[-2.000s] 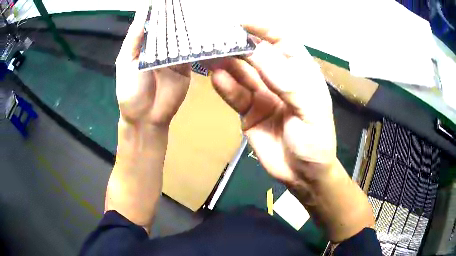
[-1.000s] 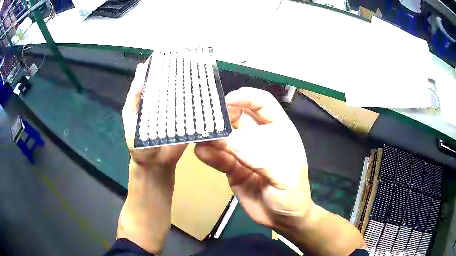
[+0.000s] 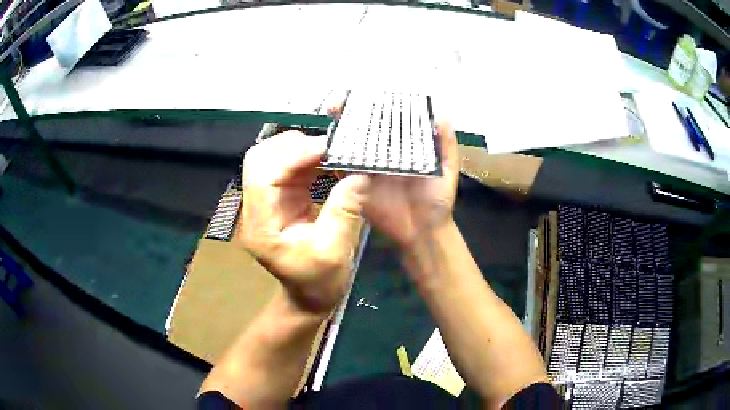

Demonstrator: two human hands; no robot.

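Observation:
An LED board (image 3: 384,132) with rows of white raised pegs and a dark border is held up in front of me, its near edge towards me. My left hand (image 3: 300,212) grips its left side, with the thumb near the front edge. My right hand (image 3: 420,200) is under the board and at its right side, fingertips showing past the right edge. Laid-out boards (image 3: 612,272) form a dark block at the right, with nearer rows glaring white. A few boards (image 3: 224,215) lie on the far end of the cardboard sheet (image 3: 228,296) at the left, partly hidden by my left hand.
A raised white worktop (image 3: 264,64) crosses the back, holding papers, dark boards (image 3: 114,46) at far left, pens (image 3: 695,132) and a yellowish bottle (image 3: 683,62) at right. A white paper sheet (image 3: 436,364) and yellow strip (image 3: 404,360) lie low on the green bench (image 3: 376,336).
The view has turned right. The board was tilted steeply up, then lowered, and now lies flatter and further right in view. My left hand now grips its side with the palm turned; my right hand is beneath it.

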